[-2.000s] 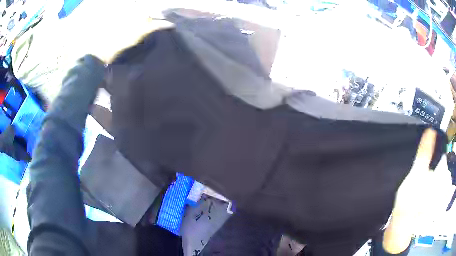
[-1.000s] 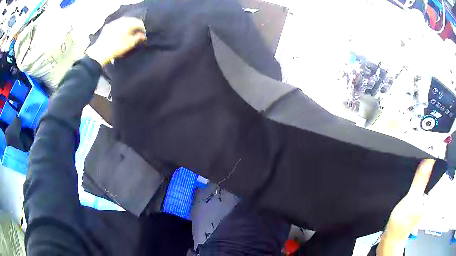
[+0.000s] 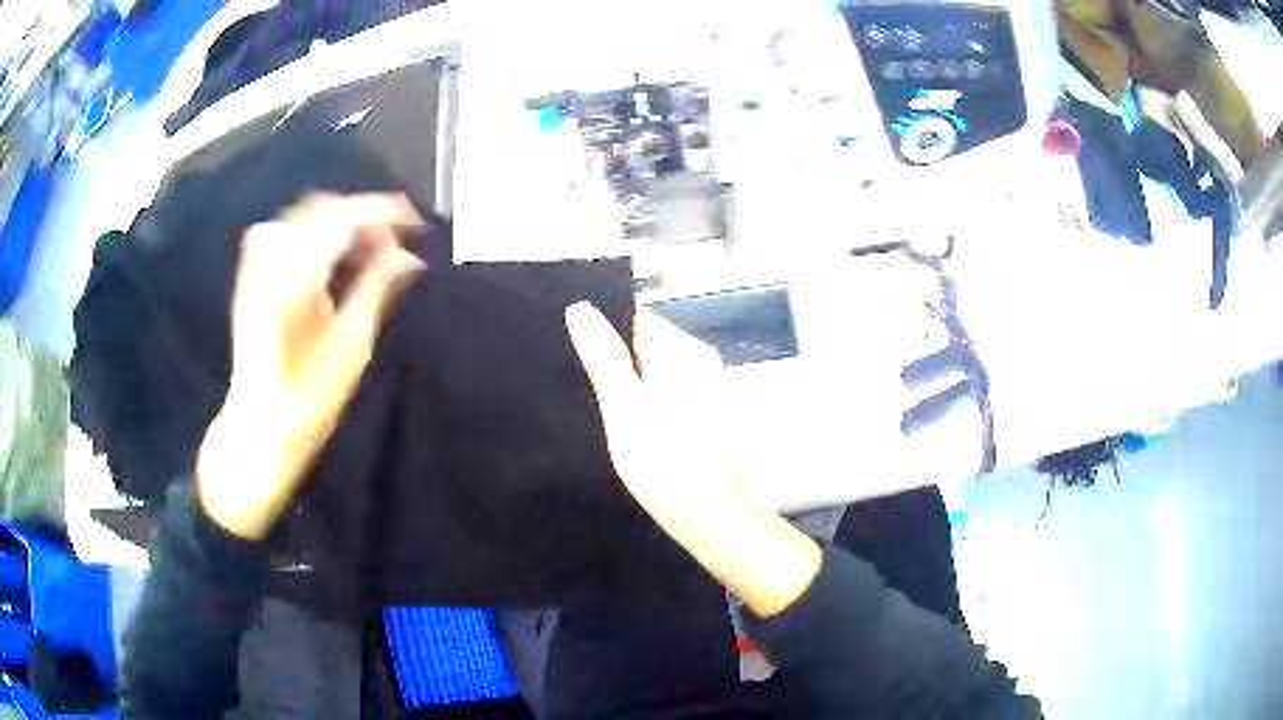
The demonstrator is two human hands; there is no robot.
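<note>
The black garment body (image 3: 464,436) lies over the left part of the white table and hangs over its front edge, bunched at the far left. My left hand (image 3: 317,303) is over it with thumb and fingertips brought together; whether cloth is pinched there is unclear. My right hand (image 3: 675,436) lies flat at the cloth's right edge, fingers pointing up and away, thumb apart. The overlock machine's needle area (image 3: 654,155) is beyond the cloth, washed out by glare. The cloth's straight far edge lies just in front of it.
The control panel (image 3: 936,78) is at the upper right. A dark rectangular trimmings opening (image 3: 739,324) is right of the cloth. Black thread waste (image 3: 1081,461) hangs at the table's front edge. A blue ribbed crate (image 3: 448,654) is below. A dark inset panel (image 3: 401,134) is at upper left.
The garment was stretched wide between both hands; now it lies on the table, gathered left. My right hand moved inward from the far right. The view has shifted, showing more machine and table.
</note>
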